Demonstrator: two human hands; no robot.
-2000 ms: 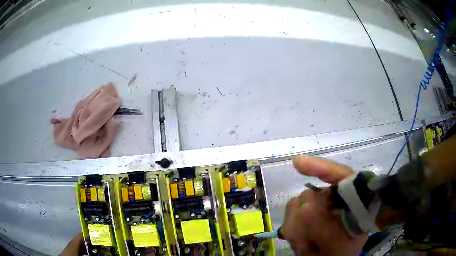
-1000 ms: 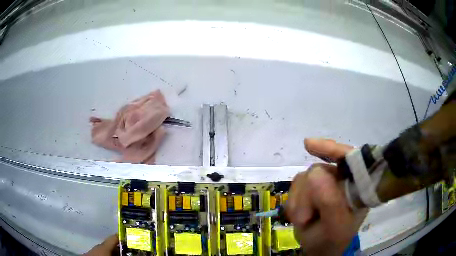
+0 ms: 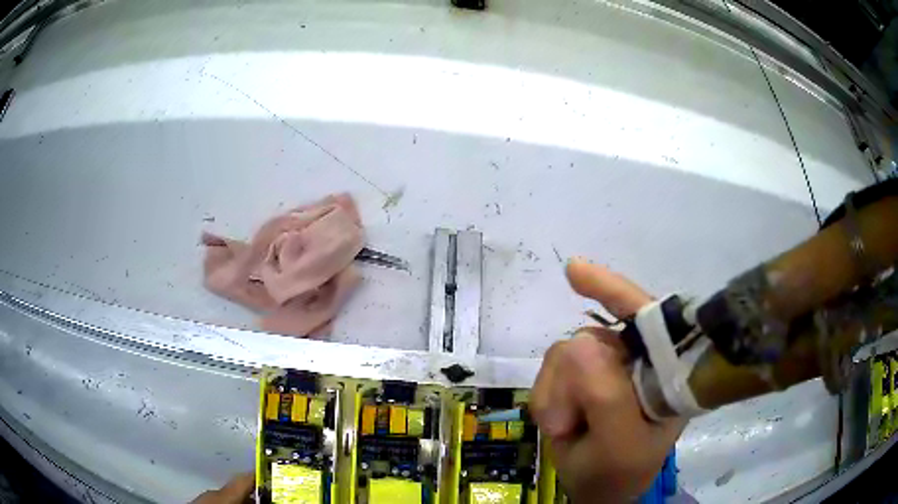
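My right hand [image 3: 606, 409] grips the glue dispensing gun [image 3: 788, 305], its amber barrel reaching to the right edge. Its pale-blue nozzle [image 3: 500, 415] points left over the far end of the third power supply board [image 3: 482, 448] from the left. Whether the tip touches a part, I cannot tell. More boards with yellow edges stand side by side to the left, each with a yellow transformer [image 3: 297, 484] near the bottom edge. My right hand hides what lies right of the third board. My left hand [image 3: 226, 490] is cut off by the bottom edge, beside the leftmost board; its grip is unclear.
A silver guide rail [image 3: 197, 340] runs along the boards' far edge. A slotted bracket [image 3: 466, 295] with a black knob [image 3: 457, 373] crosses it. A crumpled pink cloth [image 3: 305, 261] with thin dark metal points [image 3: 384, 260] lies beyond the rail. More yellow-edged boards [image 3: 883, 399] show at the far right.
The view has shifted, so boards and cloth appear farther right. The gun nozzle has moved from beside the fourth board's transformer to the third board's far end. My right hand still grips the gun.
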